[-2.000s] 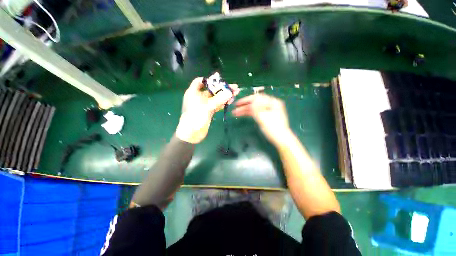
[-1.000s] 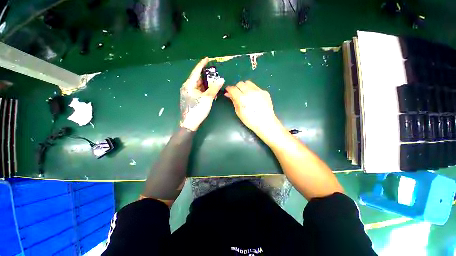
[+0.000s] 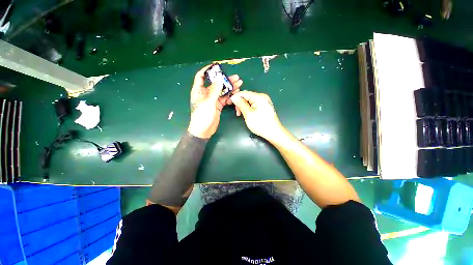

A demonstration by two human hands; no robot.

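My left hand [image 3: 206, 103] holds a small black adapter housing [image 3: 218, 79] above the middle of the green bench. The side of the housing that faces up looks pale and black inside, with the thumb over part of it. My right hand [image 3: 254, 109] is at the near right end of the housing, its thumb and forefinger pinched together there. They seem to pinch a thin dark part, likely the cord end, too small to tell clearly.
A set-aside adapter [image 3: 110, 151] with a cord and a crumpled white paper [image 3: 88, 115] lie at bench left. Stacked trays of black housings [image 3: 397, 106] stand at right. Dark striped trays [image 3: 10, 140] stand far left. Dark parts with cords [image 3: 298, 15] lie on the belt beyond.
The housing has tilted, its near end now towards my right hand. My right fingers have closed in at that end. Parts on the belt have shifted. Earlier, the view also tipped downward.
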